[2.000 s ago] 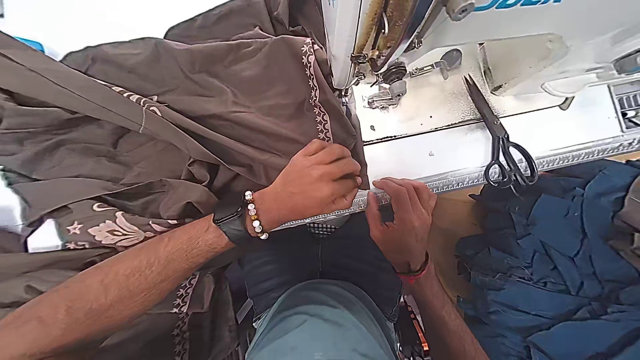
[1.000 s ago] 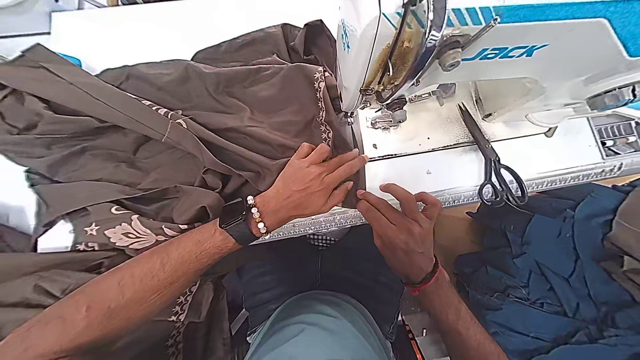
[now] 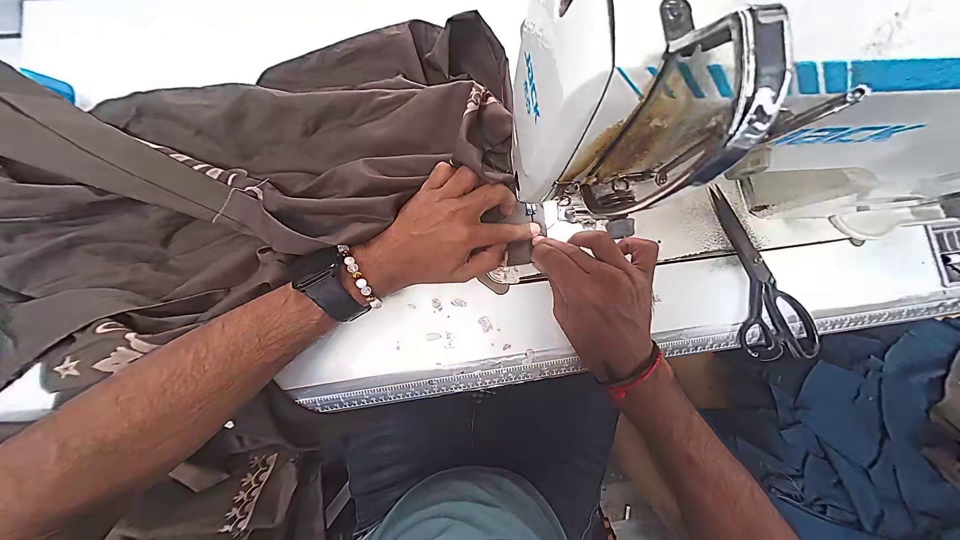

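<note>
Brown patterned fabric (image 3: 315, 150) spreads over the left of the sewing table and reaches the needle area of a white Jack sewing machine (image 3: 570, 97). Wearing a black watch and a bead bracelet, my left hand (image 3: 450, 229) presses the fabric's edge flat, its index finger stretched toward the presser foot (image 3: 531, 210). My right hand (image 3: 600, 289), with a red band at the wrist, touches the same edge; its fingertips meet the left index fingertip and pinch there. The exact grip under the fingers is partly hidden.
Black-handled scissors (image 3: 765, 292) lie on the table right of my right hand, blades toward the machine. A measuring tape strip (image 3: 450, 377) runs along the table's front edge. Dark blue fabric (image 3: 847, 405) is heaped at the lower right. More brown fabric hangs at the lower left.
Both hands have moved from the table's front edge up to the presser foot, and the fabric edge has moved with them. The bare front of the table now shows. The view has shifted closer.
</note>
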